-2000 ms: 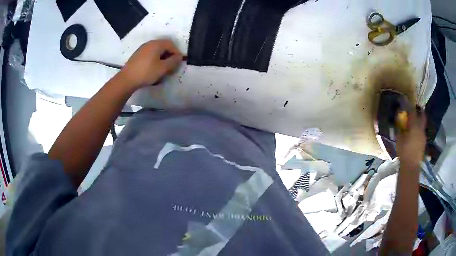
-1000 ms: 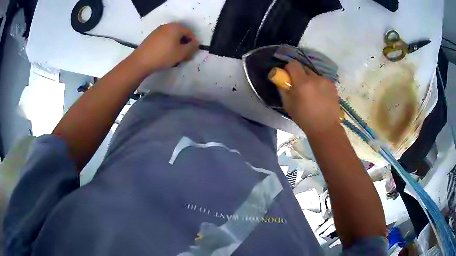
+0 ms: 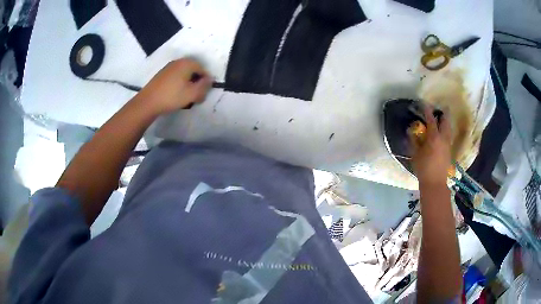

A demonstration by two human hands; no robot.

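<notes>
Two black panels lie side by side on the white table, a pale line between them. My left hand pinches the thin black tape just left of the panels' lower left corner. The tape runs back to the black tape roll at the left. My right hand holds the steam iron by its orange handle, at the left edge of the brown scorch stain, right of and apart from the panels.
Scissors with gold handles lie at the upper right. Black cut pieces lie at the upper left, and part of another shows at the top right. Hoses run off lower right. White scraps lie below the table.
The iron went from the right side to the panels' lower edge, and is now back near the scorch stain. My left hand keeps its grip on the tape. The camera view has shifted slightly.
</notes>
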